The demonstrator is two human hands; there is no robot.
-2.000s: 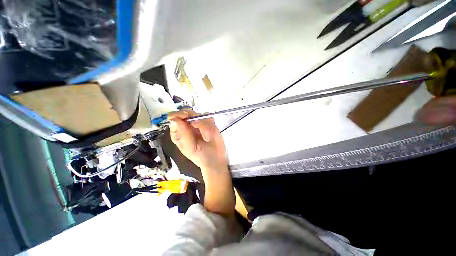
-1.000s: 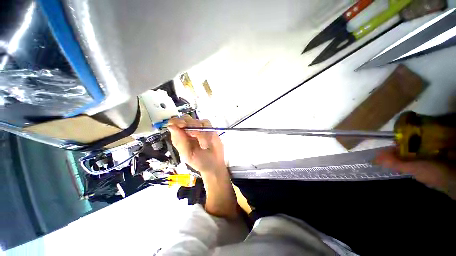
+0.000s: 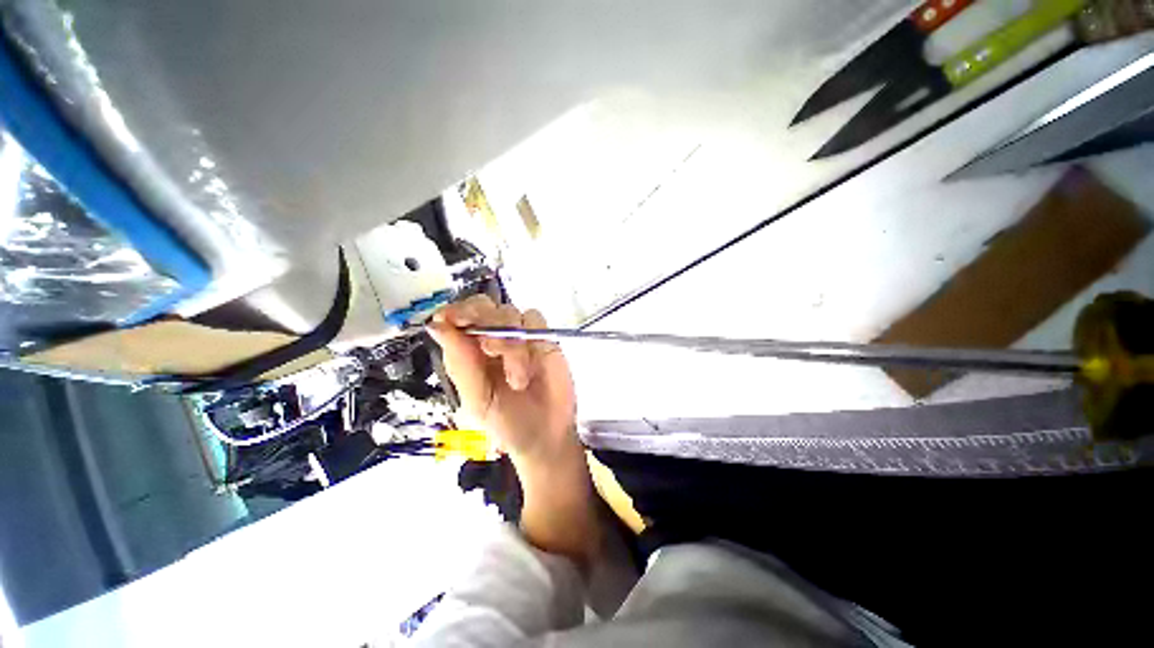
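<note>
The screwdriver (image 3: pixel 772 346) lies nearly level across the view, its long thin steel shaft running left from a yellow-and-black handle cut off by the right edge. My left hand (image 3: pixel 513 380) is at the needle area (image 3: pixel 437 298) of the white sewing machine head (image 3: pixel 380 114). Its fingertips are closed around the tip end of the shaft; whether they also pinch a small part is hidden. My right hand is out of view.
Dark-bladed thread snips (image 3: pixel 873 108) with red and yellow-green handles lie at upper right, near grey blades (image 3: pixel 1063 127). A brown rectangle (image 3: pixel 1012 291) lies below them. A ruled strip (image 3: pixel 810 441) follows the front edge. A yellow part (image 3: pixel 463 444) shows left of my wrist.
The screwdriver handle has shifted right, and my right hand has gone out of the picture. The shaft is closer to level than two seconds ago. My left hand stays at the needle area.
</note>
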